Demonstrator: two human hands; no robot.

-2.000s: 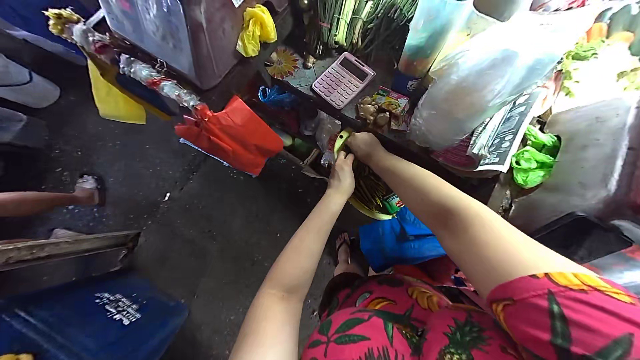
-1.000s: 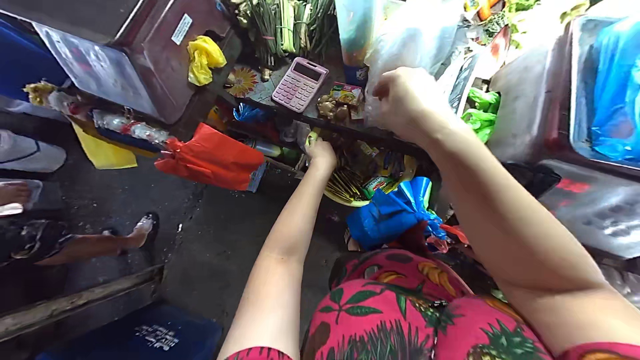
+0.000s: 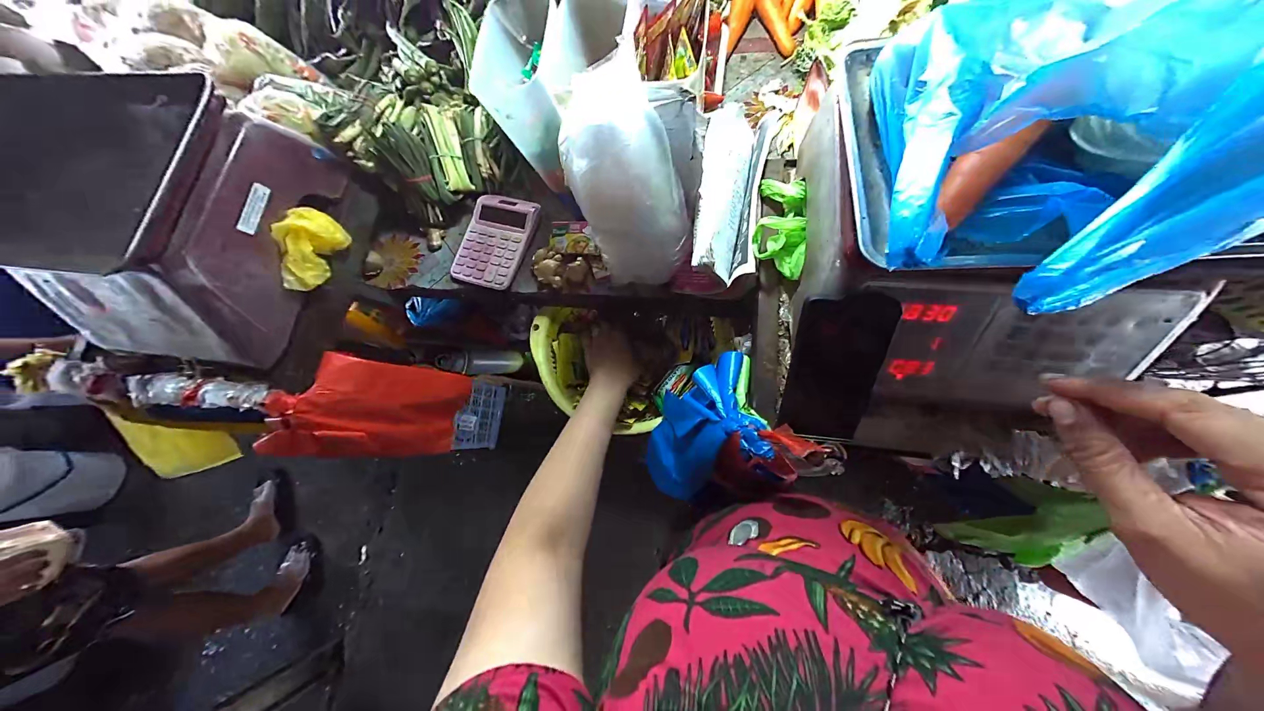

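Note:
My left hand (image 3: 610,357) reaches into a yellow-green basket (image 3: 544,360) under the shelf edge; its fingers are hidden in shadow among small packets. My right hand (image 3: 1145,454) is at the right, with thumb and forefinger near each other and nothing visible between them. It is just below a digital scale (image 3: 1017,341) with lit red figures. On the scale's tray (image 3: 867,148) lie blue plastic bags (image 3: 1116,128) with an orange-brown item inside. A dark phone-like slab (image 3: 839,363) leans at the scale's left end. A pink calculator (image 3: 496,242) rests on the shelf left of white plastic bags (image 3: 627,178).
Red bags (image 3: 365,405) and a tied blue bag (image 3: 699,425) hang along the stall's front. Bundled green vegetables (image 3: 444,148) lie at the back. A dark plastic bin (image 3: 267,227) is at the left. Another person's legs (image 3: 217,558) show at lower left.
My right hand has moved away from the shelf to the right, beside the scale. My left hand has gone deeper into the basket. The view has swung to the right.

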